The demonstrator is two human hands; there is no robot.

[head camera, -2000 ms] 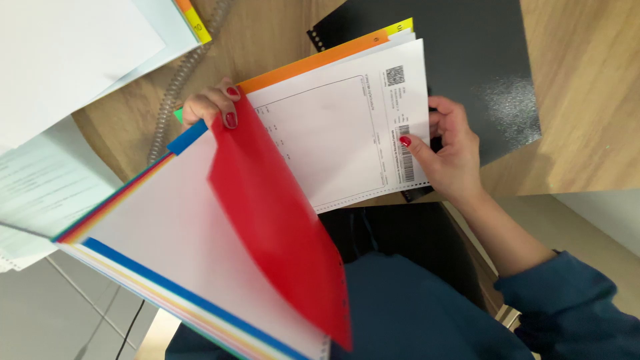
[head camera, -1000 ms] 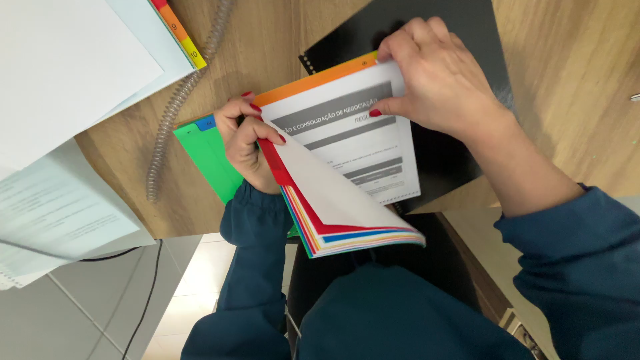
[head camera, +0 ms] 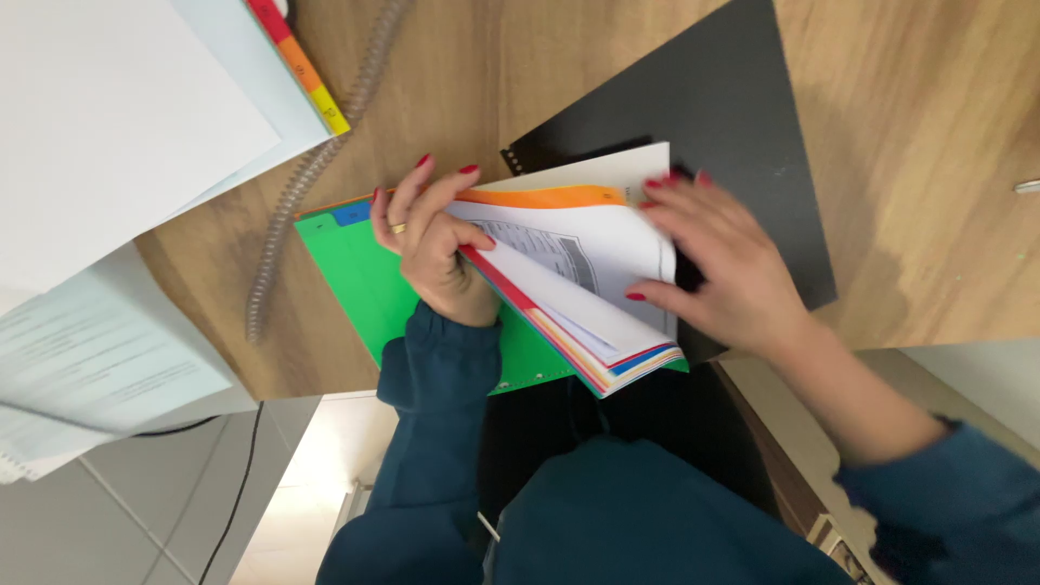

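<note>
A stack of punched paper sheets [head camera: 626, 244] with coloured tab dividers lies open near the desk's front edge. My left hand [head camera: 439, 244] grips its folded-over part, thumb on top, beside an orange divider [head camera: 536, 197]. Under that hand a green divider [head camera: 349, 268] with a blue tab shows. My right hand [head camera: 723, 260] is at the sheets' right edge, fingers spread and slightly blurred; whether it pinches a sheet I cannot tell. Beneath the stack and to its right lies a black punched cover [head camera: 699, 106].
A clear plastic binding coil [head camera: 280, 211] lies left on the wooden desk [head camera: 439, 89]. Large white sheets [head camera: 114, 122] with coloured tabs fill the upper left. Printed pages [head camera: 106, 349] hang over the left edge, near a black cable [head camera: 244, 487]. A small metal object [head camera: 1028, 187] is at far right.
The red divider seen spread open two seconds ago is folded over with the others in my left hand. My right hand has moved from the top corner of the sheets down to their right edge.
</note>
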